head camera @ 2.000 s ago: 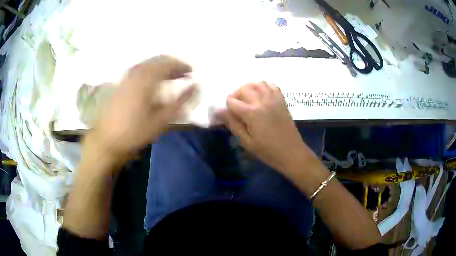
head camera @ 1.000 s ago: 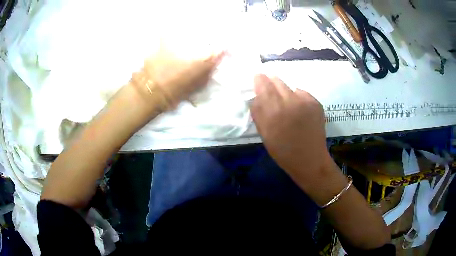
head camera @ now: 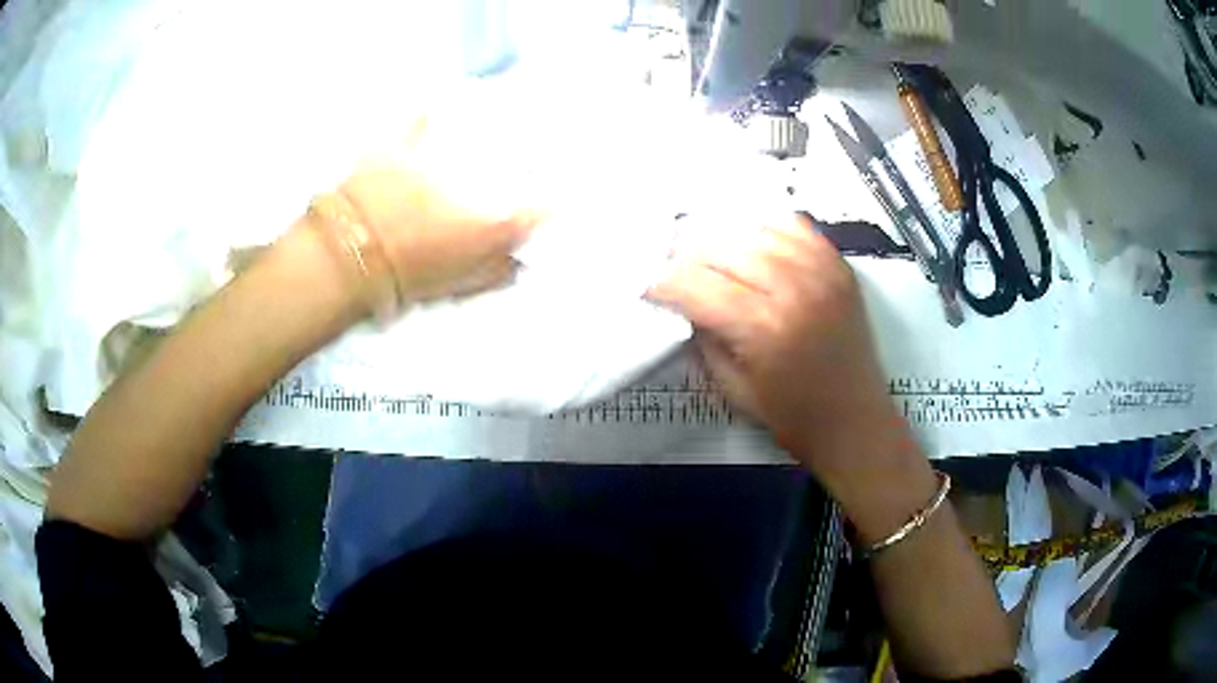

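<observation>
A white garment cloth (head camera: 534,334) lies on the white table, overexposed, so its folds and outline are hard to tell. My left hand (head camera: 434,247) rests on the cloth with its fingers bent at its middle. My right hand (head camera: 767,294) holds the cloth's right edge between thumb and fingers, near the dark slot (head camera: 865,239). The sewing machine head (head camera: 754,54) stands at top centre, above and beyond the right hand. The needle area is partly lost in glare.
Black-handled shears (head camera: 1001,240), grey thread snips (head camera: 894,194) and an orange-brown handled tool (head camera: 930,144) lie right of the machine. A printed ruler (head camera: 974,398) runs along the front edge. White strips (head camera: 1054,600) hang below right. White cloth bunches at far left.
The view has shifted, bringing more of the machine head into the picture. The cloth lies flatter, with its right edge now nearer the machine. Both hands stay on it.
</observation>
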